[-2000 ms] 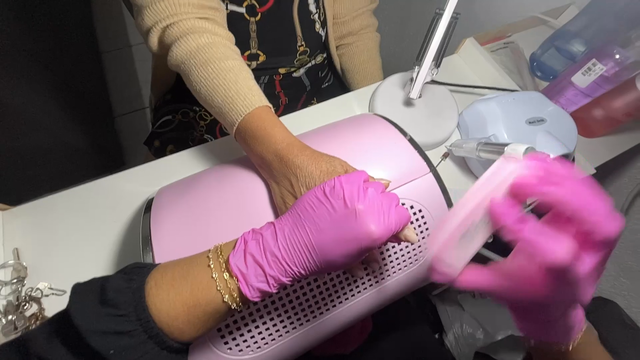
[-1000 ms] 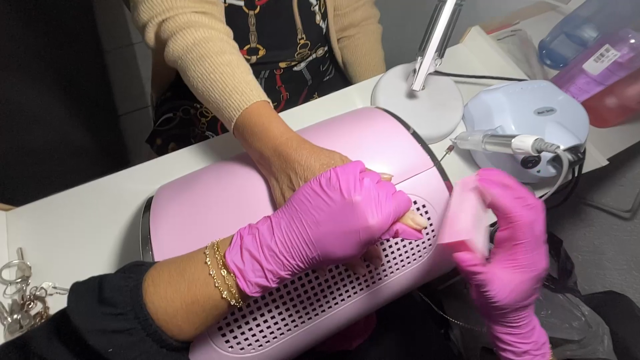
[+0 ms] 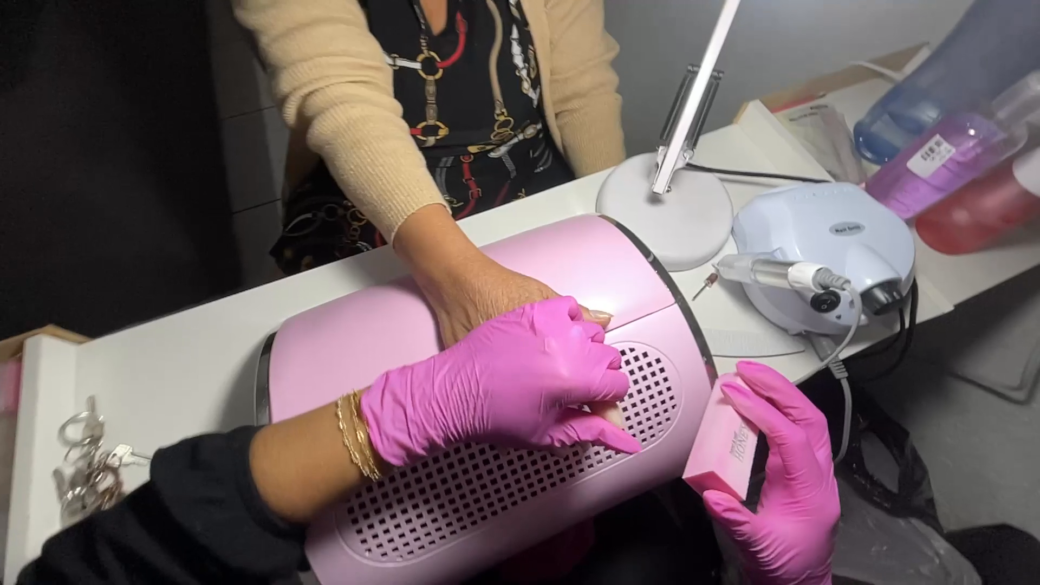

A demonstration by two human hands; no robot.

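My left hand [image 3: 520,378], in a pink glove, grips a finger of the other person's hand [image 3: 479,292], which rests palm down on a pink nail dust collector [image 3: 349,333]. A pale nail tip shows between my gloved fingers, above the perforated grille [image 3: 455,504]; the person's other fingers are mostly hidden under my glove. In my right hand [image 3: 788,471], also gloved in pink, is a pink nail buffer block [image 3: 727,439], held between thumb and fingers just off the collector's right end.
Right of the collector lie a nail file [image 3: 751,343] and a small drill bit [image 3: 705,284], beside an electric nail drill [image 3: 829,244]. Behind stand a lamp base [image 3: 666,211] and bottles [image 3: 934,162]. Keys [image 3: 93,471] lie at the left. A plastic bag [image 3: 886,520] hangs below the table.
My right hand has come down from beside the drill with the buffer block, which was blurred and is now sharp. My left hand keeps its hold on the person's finger.
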